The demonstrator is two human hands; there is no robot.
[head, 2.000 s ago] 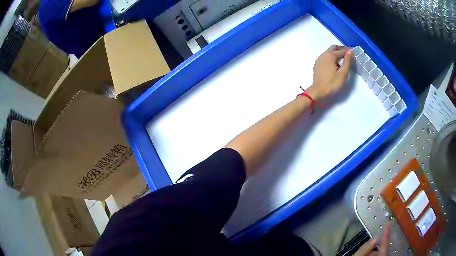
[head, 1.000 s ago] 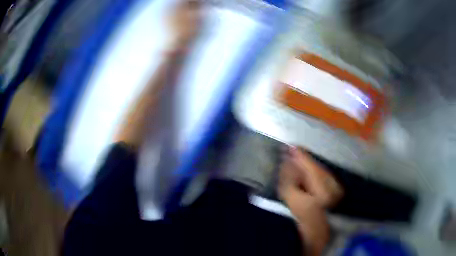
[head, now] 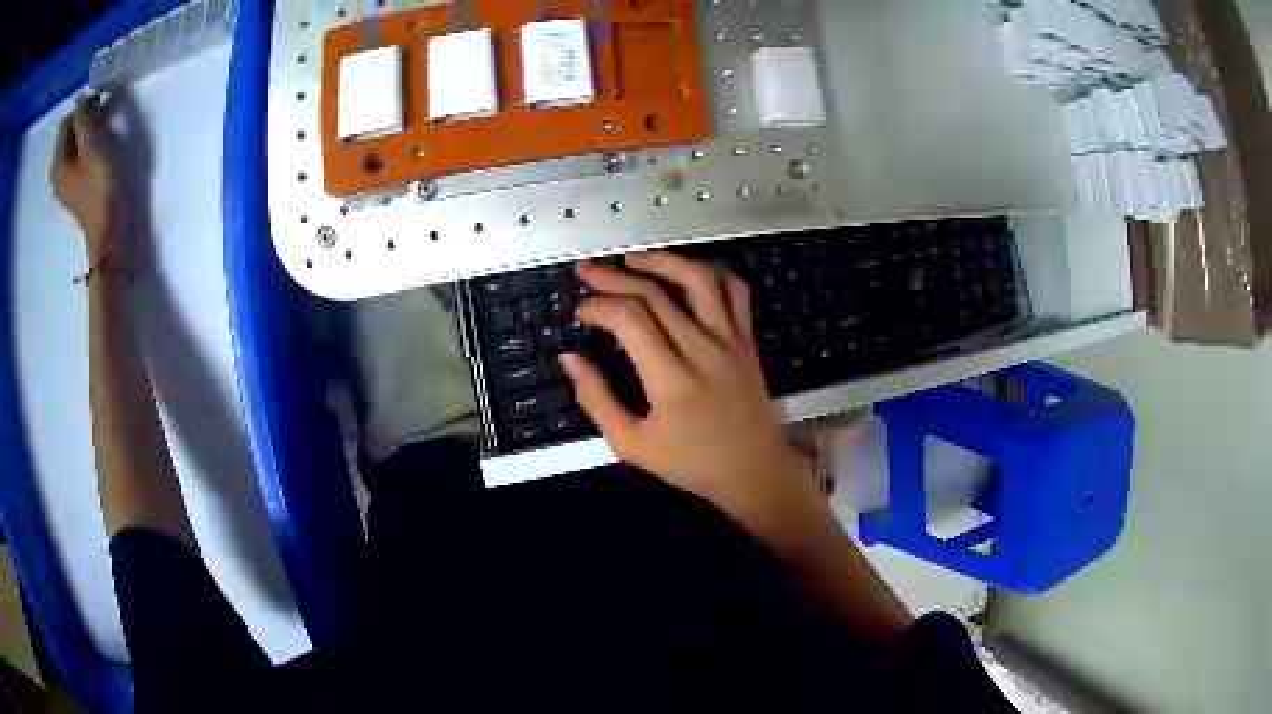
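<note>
My left hand (head: 84, 175) is at the upper left, in the blue tray (head: 251, 279), its fingertips by the row of finished housings (head: 161, 39); whether it holds one is too small to tell. My right hand (head: 684, 370) is spread over the left part of the black keyboard (head: 893, 293), fingers apart and empty. The orange fixture (head: 488, 147) holds three white housings (head: 460, 74); the right one (head: 557, 63) shows printed marks. One loose white housing (head: 788, 87) lies on the metal table right of the fixture.
The perforated worktable (head: 558, 230) has a rounded corner beside the tray. Stacked white housings (head: 1137, 126) stand at its right end, beside brown cardboard (head: 1211, 265). The keyboard sits on a white shelf (head: 963, 374). A blue plastic stool (head: 1053, 474) is below right.
The view has swung right, bringing the whole keyboard, housing stock and stool into view. My right hand, earlier at the frame's lower edge, is now over the keys. My left hand remains by the tray's row.
</note>
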